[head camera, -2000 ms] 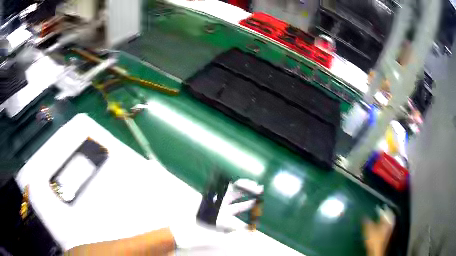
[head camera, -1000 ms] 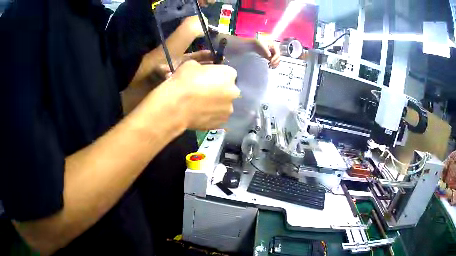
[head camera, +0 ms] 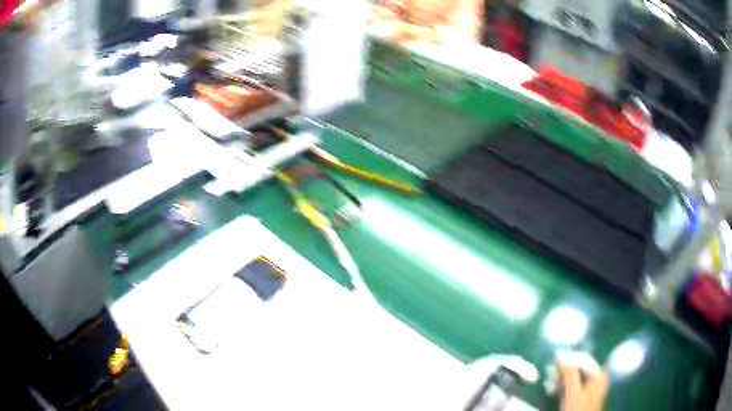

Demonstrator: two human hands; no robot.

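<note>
A phone middle frame (head camera: 262, 277) lies flat on the white work sheet (head camera: 321, 345). Its dark end points away from me and its opening shows the white sheet. At the bottom right edge, blurred white-covered fingers, which look like my left hand (head camera: 514, 367), are around a second dark frame (head camera: 491, 388), cut off by the picture's edge. My right hand (head camera: 581, 385) is just to the right over the green belt, with pale fingertips. It is small and blurred, and I cannot tell if it holds anything.
The green belt (head camera: 433, 281) runs beyond the sheet and bears a large black tray (head camera: 554, 201). A yellow strap (head camera: 309, 210) and metal rails (head camera: 265, 164) cross at the left. A red tray (head camera: 582, 100) stands on the far side. A dark bin (head camera: 80, 369) is at the lower left.
The view has swung from a person beside the keyboard and fixture back to the sheet and belt. Compared with the oldest frame, the sheet, its frame and the black tray appear further right.
</note>
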